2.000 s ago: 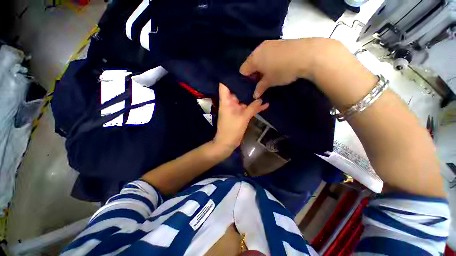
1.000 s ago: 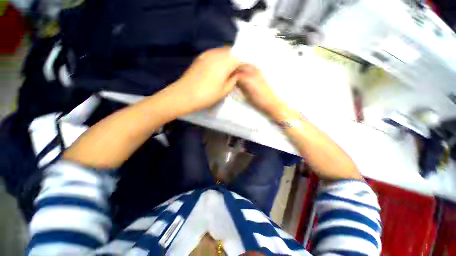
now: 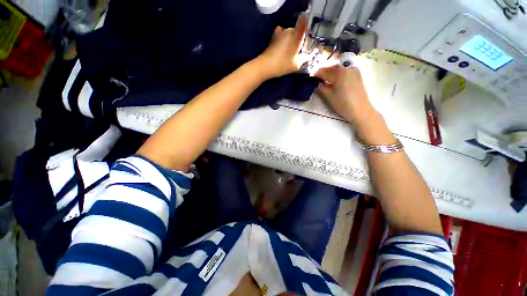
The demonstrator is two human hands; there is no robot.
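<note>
The navy garment [image 3: 190, 52] lies over the left of the white machine table and hangs off its left edge. My left hand [image 3: 284, 51] rests on the garment at its right edge, beside the lit needle area, fingers pointing up. My right hand [image 3: 345, 87] holds the garment's edge just in front of the presser foot [image 3: 315, 62], under the sewing machine head [image 3: 451, 40]. Glare hides the needle and the exact fingertip contact. White stripes [image 3: 78, 92] show on the garment at the left.
Red-handled snips [image 3: 433, 122] lie right of the needle. A printed ruler [image 3: 289, 157] runs along the table's front edge. A small hooked metal piece [image 3: 482, 151] is at right. Red crates [image 3: 491, 254] stand below the table. A panel with white blocks [image 3: 74, 173] hangs at left.
The garment and both hands have moved from over my lap to the machine. Since the blurred earlier view, my hands have moved up and apart to the needle area, with fabric there.
</note>
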